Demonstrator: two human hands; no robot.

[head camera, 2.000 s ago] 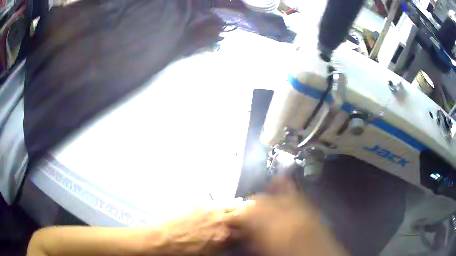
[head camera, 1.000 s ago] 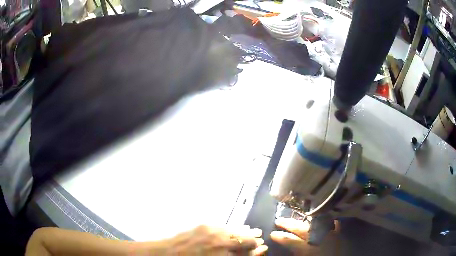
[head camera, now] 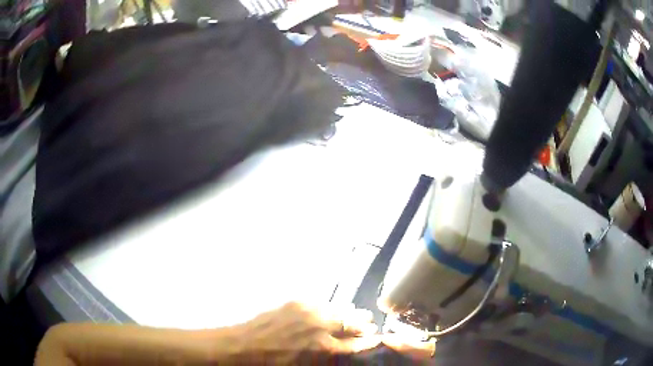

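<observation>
A narrow dark strip (head camera: 394, 250) runs along the left side of the white sewing machine head (head camera: 444, 264) down to the needle area. My left hand (head camera: 301, 339) is at the bottom edge, its fingertips together on the strip's near end beside the foot. My right hand (head camera: 409, 344) shows only as fingers just below the needle area, cut off by the bottom edge; its hold is unclear. Bright glare hides the presser foot, the needle and the fingertips. Dark cloth at the lower right, under the machine arm, is dim and blurred.
A large black garment pile (head camera: 165, 129) with a light grey section covers the left of the white table (head camera: 236, 236). A thick black tube (head camera: 540, 93) stands above the head. Dark patterned cloth (head camera: 401, 89) and a white ribbed bundle (head camera: 404, 53) lie behind. A tan spool (head camera: 626, 204) is at right.
The view has shifted, so the machine head sits lower in the picture. Both hands stay close together at the needle area. Less of the right hand shows than two seconds ago.
</observation>
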